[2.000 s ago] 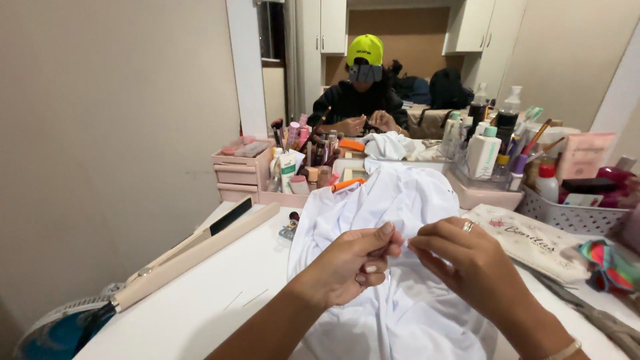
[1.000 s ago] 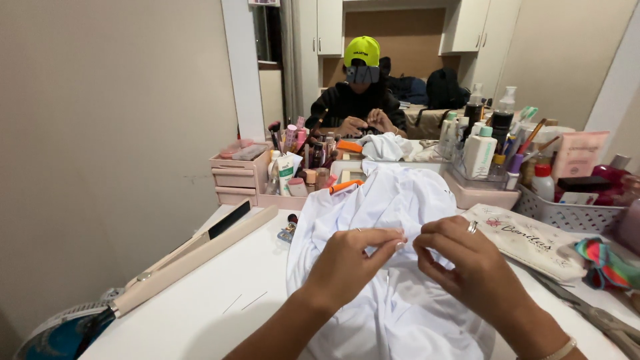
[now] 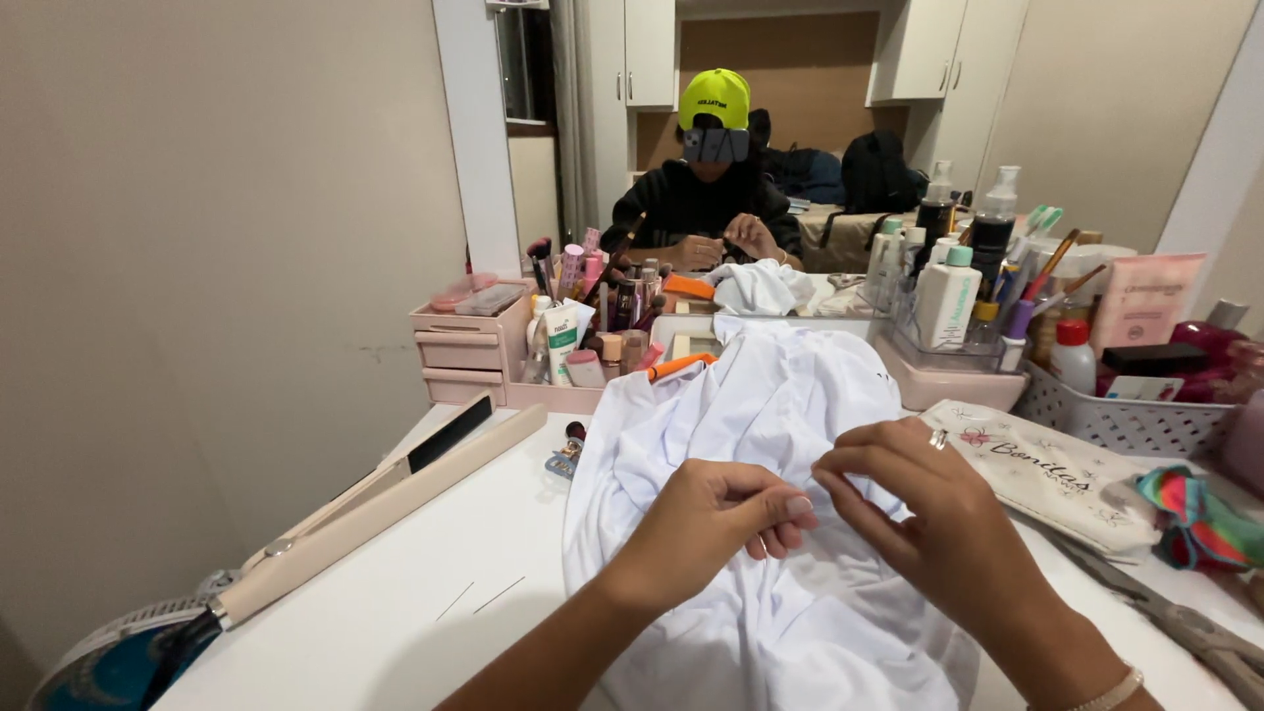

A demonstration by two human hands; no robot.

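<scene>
My left hand (image 3: pixel 726 523) is raised over a white cloth garment (image 3: pixel 790 425), its thumb and index finger pinched together. Whatever lies between those fingertips is too small to make out. Close beside it, my right hand (image 3: pixel 918 504), with a ring on one finger, has its thumb and index fingertips nearly together; whether they hold anything I cannot tell. The garment is spread in loose folds across the white tabletop (image 3: pixel 395 592), beneath both hands. Two thin needle-like pieces (image 3: pixel 499 594) rest on the tabletop to the left.
A beige hair straightener (image 3: pixel 385 504) lies at left, near a small hair clip (image 3: pixel 566 452). Pink drawers (image 3: pixel 462 354), cosmetics and bottles (image 3: pixel 950 301) line the mirror. At right are a white pouch (image 3: pixel 1047 474), a grey basket (image 3: pixel 1136 420), a colourful scrunchie (image 3: pixel 1200 523) and scissors (image 3: pixel 1165 612).
My left hand has turned, its fingers curling inward beneath the thumb. The fingertips of my two hands, close together one second ago, are now a little farther apart.
</scene>
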